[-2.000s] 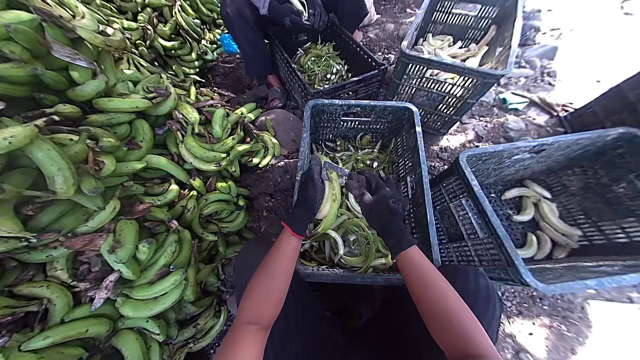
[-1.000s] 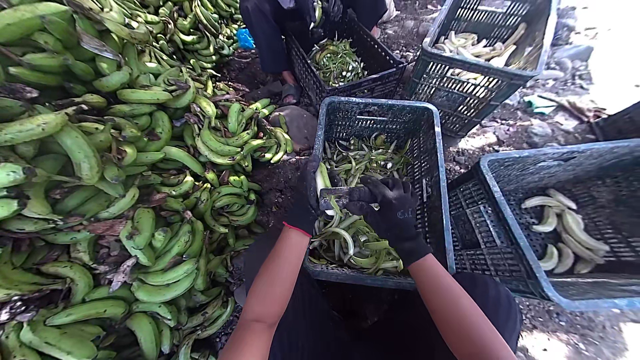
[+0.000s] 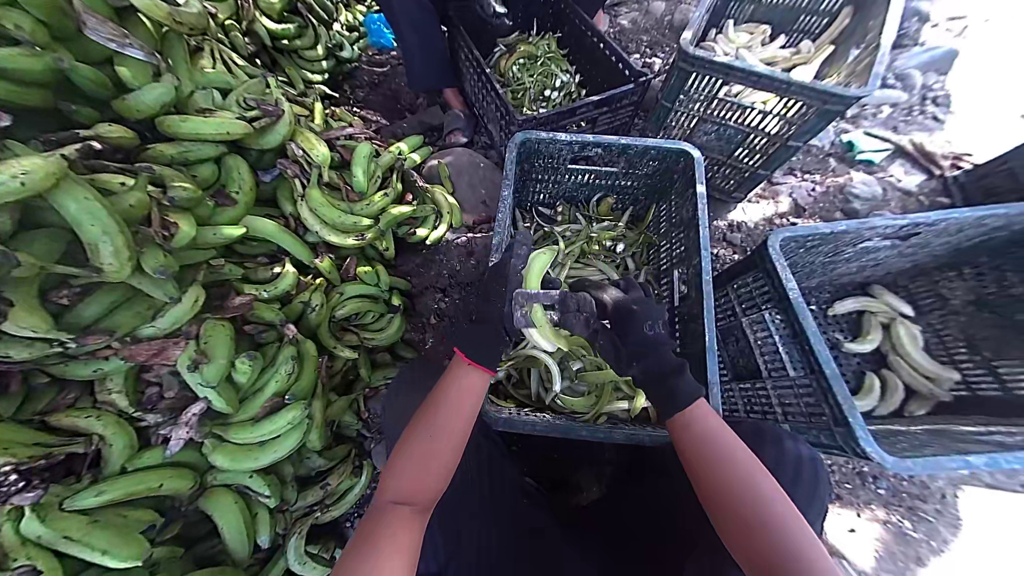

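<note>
My left hand (image 3: 498, 302), in a black glove, holds a partly peeled green plantain (image 3: 538, 276) upright above a dark plastic crate (image 3: 606, 148). In my black-gloved right hand (image 3: 640, 336) is a peeler (image 3: 552, 302) with a flat, wide head, which lies across the plantain. A strip of green peel hangs below the tool. Plantain peels (image 3: 584, 392) lie in the crate under both hands. The fingers of my left hand are partly hidden behind the plantain.
Green plantains (image 3: 256, 432) are heaped at the left. Peeled plantains (image 3: 912, 352) lie in a right-hand crate (image 3: 816, 400), more (image 3: 768, 48) in a crate (image 3: 720, 104) at the upper right. A person's leg (image 3: 420, 48) is beside another crate of peels (image 3: 540, 72). A stone (image 3: 464, 184) sits on the ground.
The plantain was tilted two seconds ago and now stands more upright. The peeler lies across it, and a strip of peel hangs at its lower part. The view has shifted slightly.
</note>
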